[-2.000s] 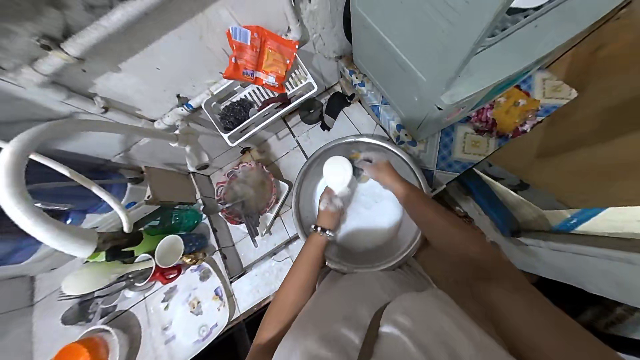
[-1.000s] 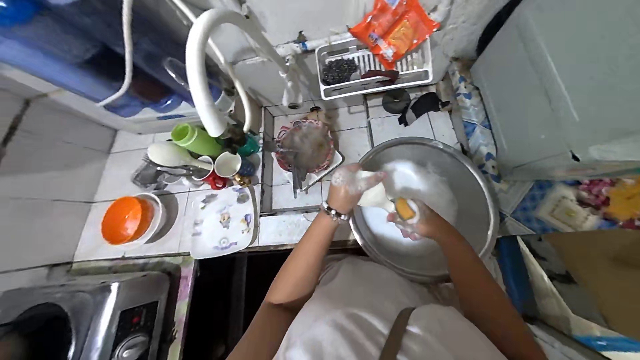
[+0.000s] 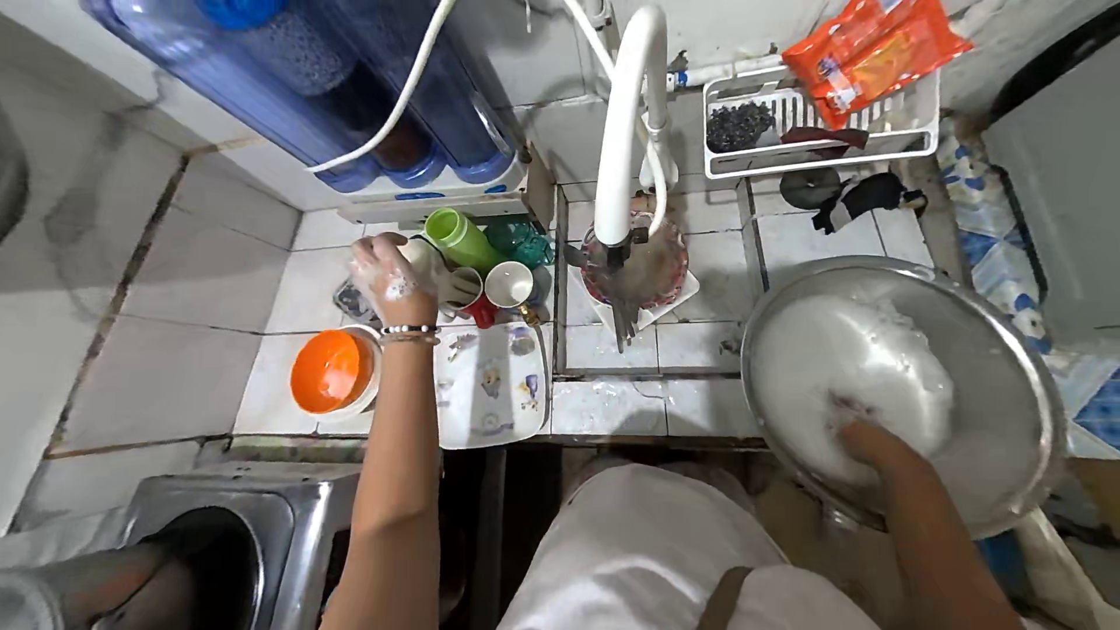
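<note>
My left hand (image 3: pixel 394 278), wet with suds, is over the crowded dishes at the left. Its fingers are beside a pale rounded utensil (image 3: pixel 422 261); whether they grip it I cannot tell. Close by are a green cup (image 3: pixel 464 241), a white mug (image 3: pixel 508 284), a red-handled mug (image 3: pixel 465 287) and an orange bowl (image 3: pixel 331 371). At the right, my right hand (image 3: pixel 856 429) reaches into foamy water in a large metal basin (image 3: pixel 997 350). Suds hide its fingers and anything in them.
A white faucet (image 3: pixel 617 149) arches over a red-rimmed bowl (image 3: pixel 652 267) with utensils. A floral tray (image 3: pixel 492 385) lies near the counter's front edge. Behind are large blue water bottles (image 3: pixel 350 96) and a white rack (image 3: pixel 822 149) with orange packets (image 3: pixel 875 57). A stove (image 3: pixel 297 525) is at lower left.
My left hand has moved from the basin to the dishes at the left. The yellow sponge seen in my right hand a second ago is out of sight, that hand now in the suds. The view has shifted left.
</note>
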